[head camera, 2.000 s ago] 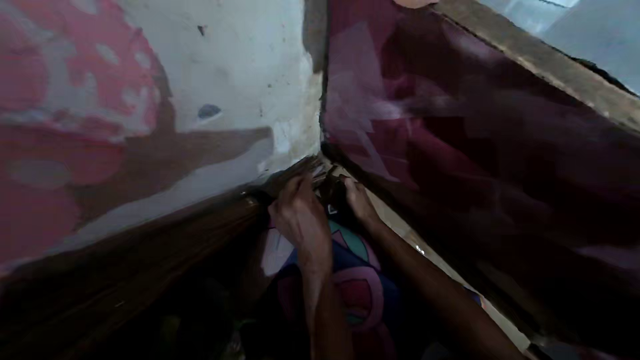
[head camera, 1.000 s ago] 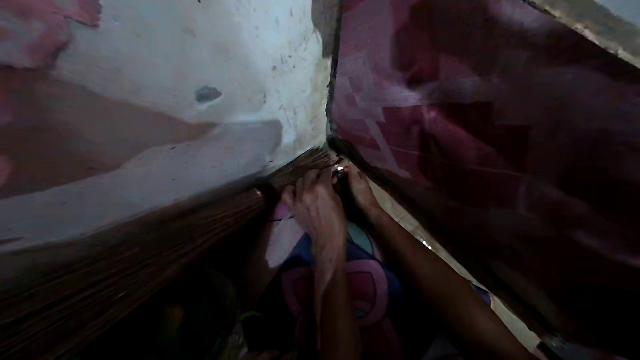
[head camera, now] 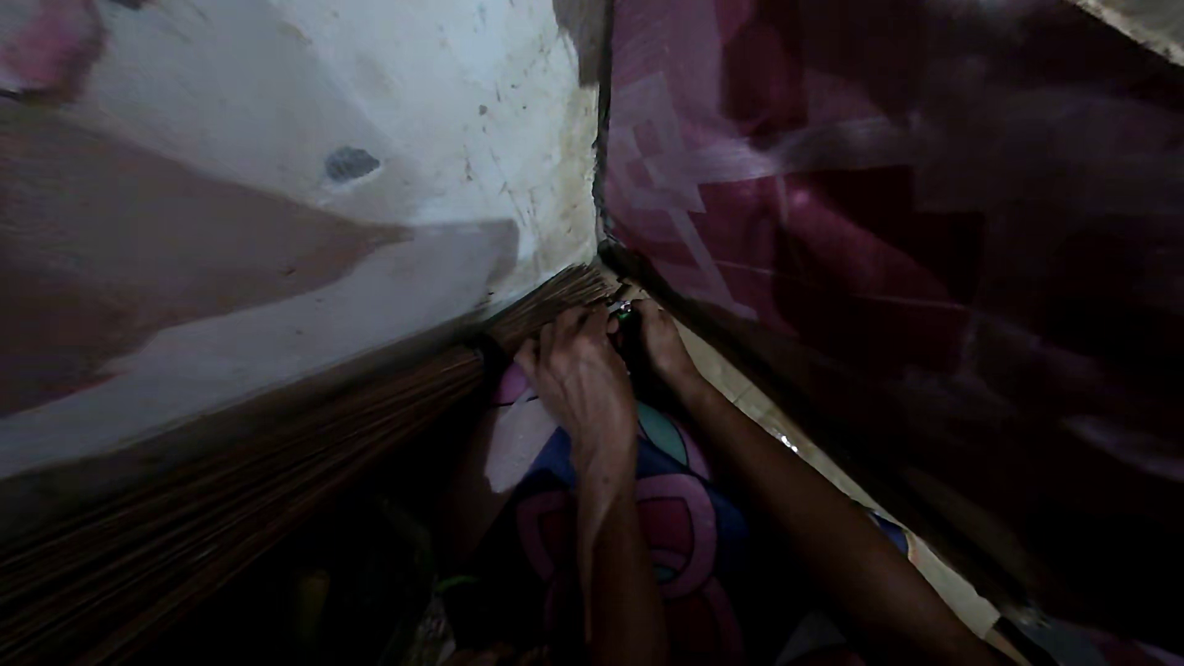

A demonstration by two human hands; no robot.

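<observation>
Both hands meet low in a narrow corner, over a patterned cloth (head camera: 661, 536) in pink, blue and teal. My left hand (head camera: 583, 370) shows its back, with fingers bent beside the tied end of a bundle of thin brown sticks, like a stick broom (head camera: 388, 407). Close to its right, my right hand (head camera: 661, 342) has curled fingers at a small shiny object (head camera: 623, 309) with a green glint. The object lies between the fingertips of both hands; what it is, and which hand grips it, cannot be told in the dim light.
A stained, patchy white wall (head camera: 444, 120) rises on the left. On the right stands a dark red patterned panel (head camera: 832, 213), its lower edge running down to the right. A strip of pale floor tile (head camera: 740, 393) shows beside my right forearm.
The hands stay near the corner. My left hand's fingers have shifted slightly, and the small object shows a green glint not seen before. The view has moved closer to the corner.
</observation>
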